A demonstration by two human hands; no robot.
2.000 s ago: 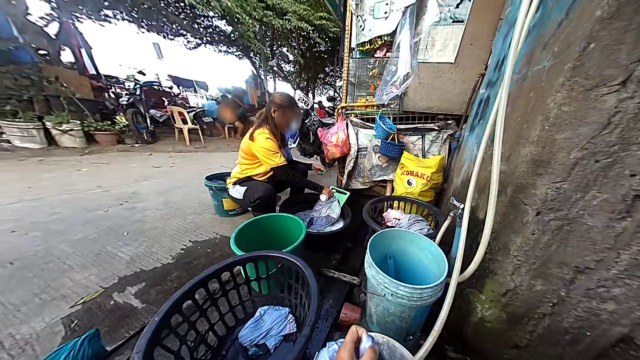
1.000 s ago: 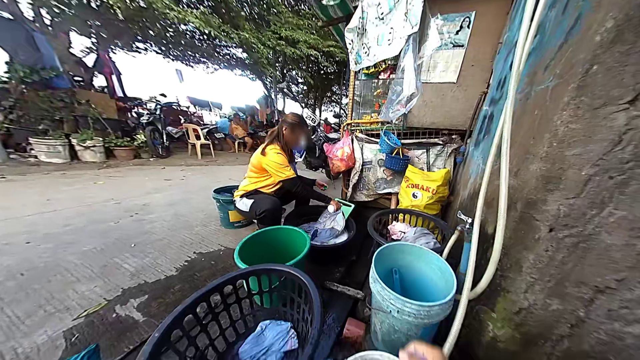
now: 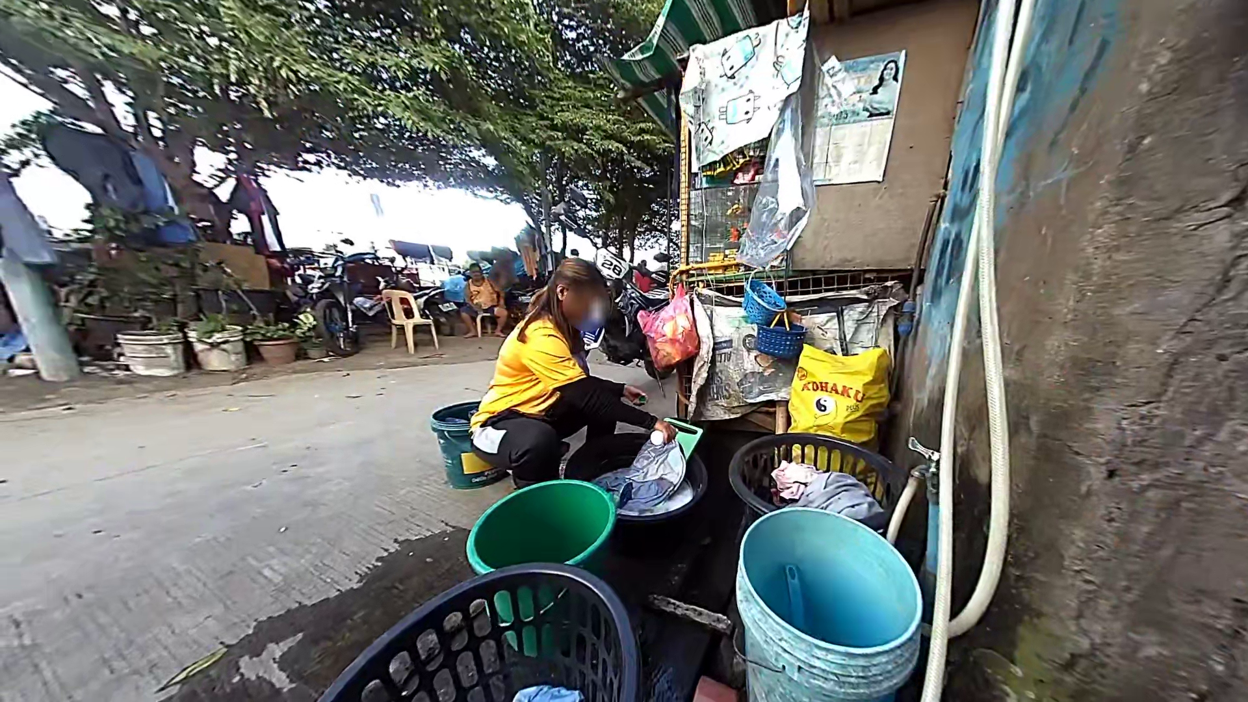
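Note:
Neither my left hand nor my right hand shows in the head view. Close below me at the bottom is a dark plastic laundry basket [image 3: 609, 624] with light blue cloth [image 3: 548, 694] in it. Right of it stands a light blue bucket [image 3: 829, 585], and behind the basket a green tub [image 3: 541, 526]. Farther on, a person in a yellow shirt [image 3: 531, 370] squats at a black basin [image 3: 694, 487] of wet clothes [image 3: 645, 480], one hand by a green board [image 3: 687, 437]. A second dark basket [image 3: 746, 478] holds pink and grey cloth [image 3: 834, 495].
A pale hose [image 3: 987, 341] hangs along the rough wall at right, beside a tap [image 3: 924, 453]. A yellow bag [image 3: 838, 395] stands behind the second basket. A teal bucket [image 3: 453, 450] is behind the squatting person. A stick [image 3: 688, 612] lies between basket and bucket.
A hand at the bottom edge, earlier holding light cloth, has gone out of view. The view has tilted up. The squatting person remains at the basin.

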